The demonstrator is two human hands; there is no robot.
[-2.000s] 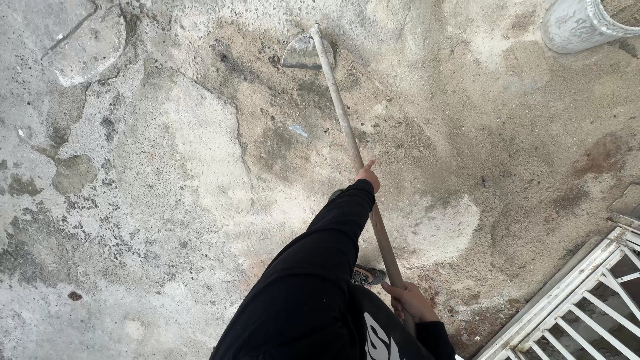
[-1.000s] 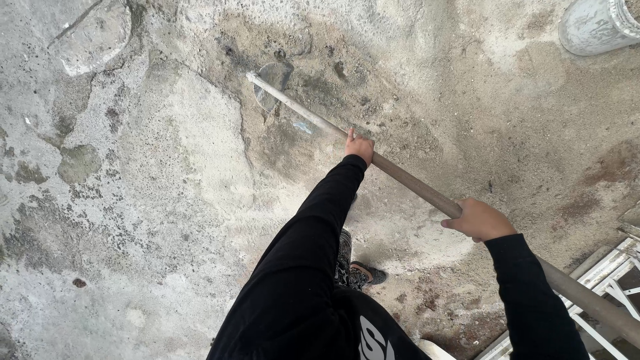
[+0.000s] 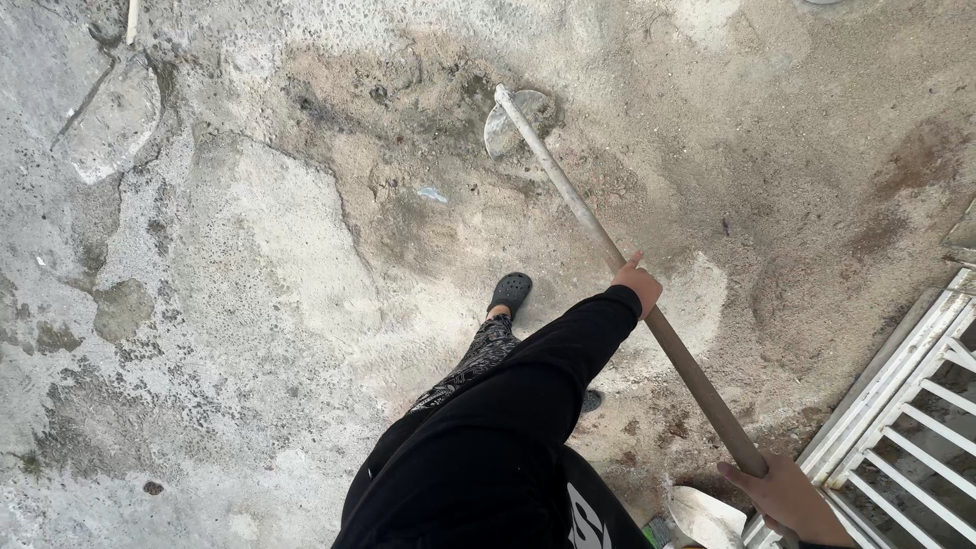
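A long-handled hoe (image 3: pixel 671 339) runs diagonally from upper centre to lower right. Its rounded metal blade (image 3: pixel 503 130) rests on rough, sandy concrete, with some loose material beside it. My left hand (image 3: pixel 642 286) grips the wooden handle near its middle, index finger pointing along it. Lower down, near the handle's rear end, my right hand (image 3: pixel 785 492) is wrapped round the wood. Both sleeves are black. A small bluish scrap (image 3: pixel 432 194) lies on the ground to the left of the handle.
A white metal grille (image 3: pixel 907 435) stands at the lower right, close to my right hand. Beside it lies a pale shovel-like blade (image 3: pixel 707 518). My dark clog (image 3: pixel 512 293) is on the ground below the hoe blade. The concrete (image 3: pixel 267 244) is cracked and uneven at the left.
Both hands keep hold of the hoe. The blade has shifted right over the ground, past the bluish scrap, since a second ago. A foot has come into sight; the view has moved.
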